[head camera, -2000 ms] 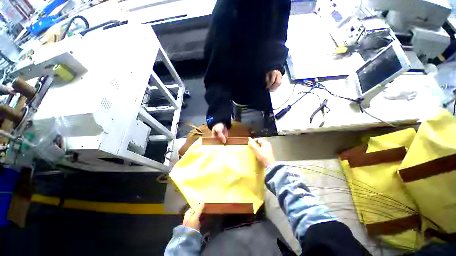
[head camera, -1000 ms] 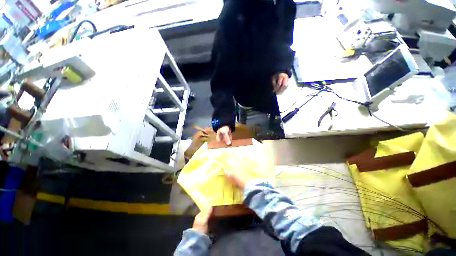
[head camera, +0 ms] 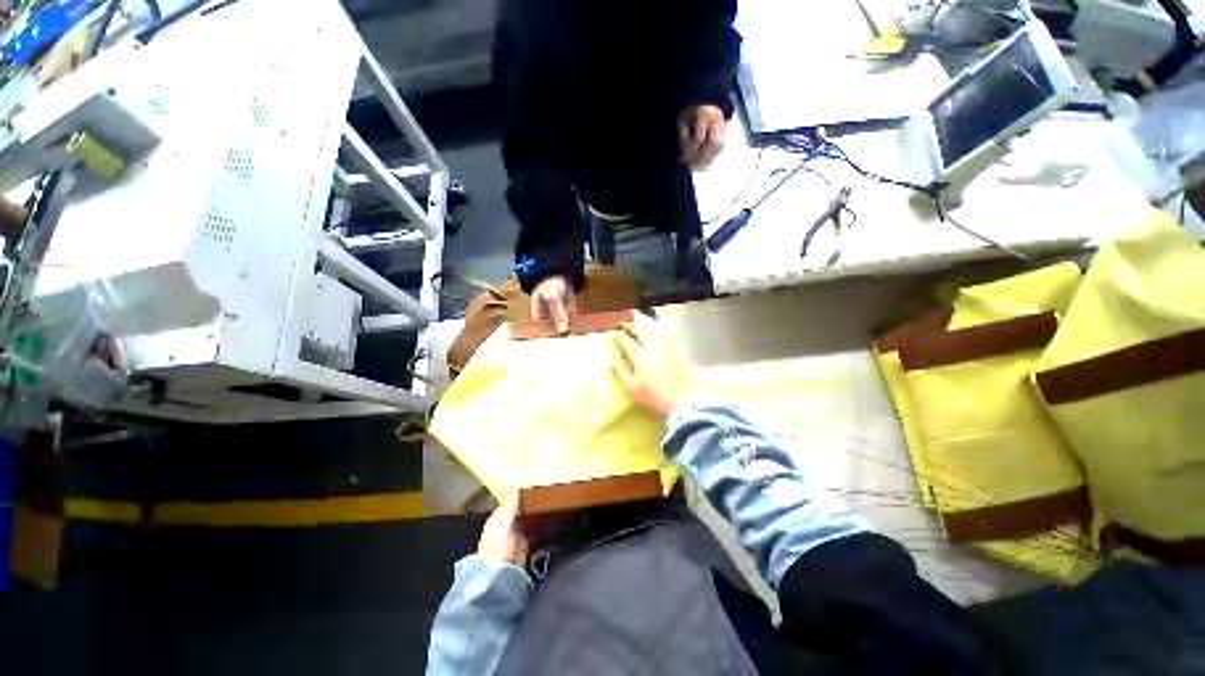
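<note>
A yellow bag panel [head camera: 548,407] lies spread in front of me, with a brown trim band [head camera: 591,494] on the near edge and another on the far edge. My left hand [head camera: 504,534] holds the near left corner, by the end of the near band. My right hand [head camera: 648,366] lies on the panel's upper right part, fingers pointing at the far band; whether it grips is unclear. Another person's hand [head camera: 554,304] touches the far band. A tan-brown heap [head camera: 605,289] lies behind the panel, partly hidden.
Yellow bags with brown bands [head camera: 994,436] lie at right, with dark thread tails. Pliers [head camera: 826,221] and a control screen [head camera: 991,106] stand on the white table. A white machine table [head camera: 301,198] is at left. A person in dark clothes stands opposite.
My right hand has moved from the panel's middle up towards the far band. One second earlier it had left the far right corner. The view has shifted, so everything sits higher in the picture.
</note>
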